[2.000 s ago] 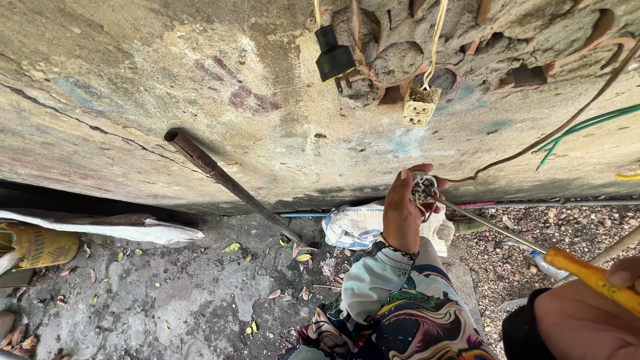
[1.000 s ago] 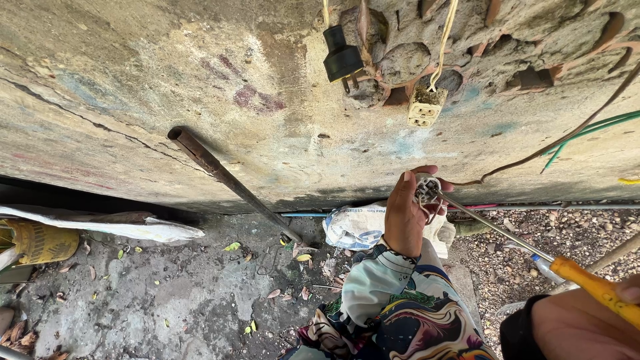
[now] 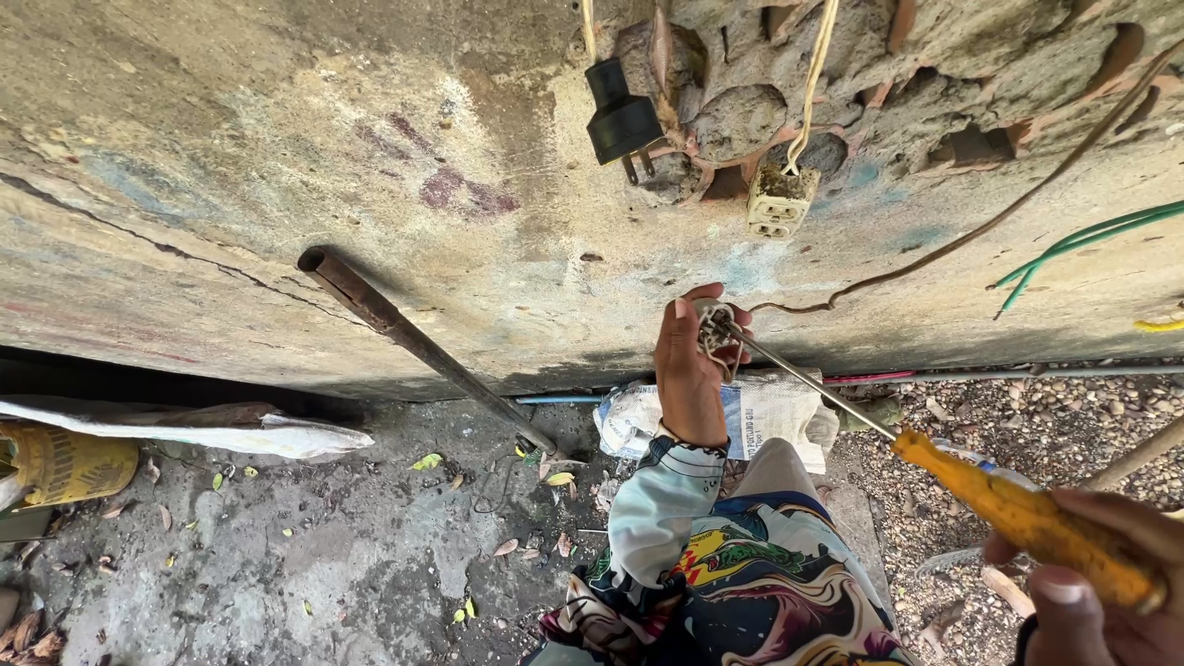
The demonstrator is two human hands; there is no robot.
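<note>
My left hand point(image 3: 689, 370) grips a small round whitish electrical fitting point(image 3: 717, 328) with wires showing in its open face. A brown cable point(image 3: 925, 268) runs along the wall to that hand. My right hand point(image 3: 1101, 592) holds a long screwdriver by its yellow handle point(image 3: 1027, 518); the metal shaft reaches to the fitting, and its tip is hard to make out against the wires. Above hang a black plug point(image 3: 622, 120) with bare prongs and a cream outlet block point(image 3: 782, 199) on a pale cord.
A rusty metal pipe point(image 3: 416, 342) leans against the worn wall. Green wires point(image 3: 1082, 240) stick out at the right. A white printed sack point(image 3: 777, 416) lies at the wall's foot, beside gravel point(image 3: 1027, 416). A yellow container point(image 3: 79, 462) stands at the far left.
The fingers of my right hand have shifted on the screwdriver's handle, and more of that hand is in view. My left hand stays around the fitting, with the shaft still reaching to it.
</note>
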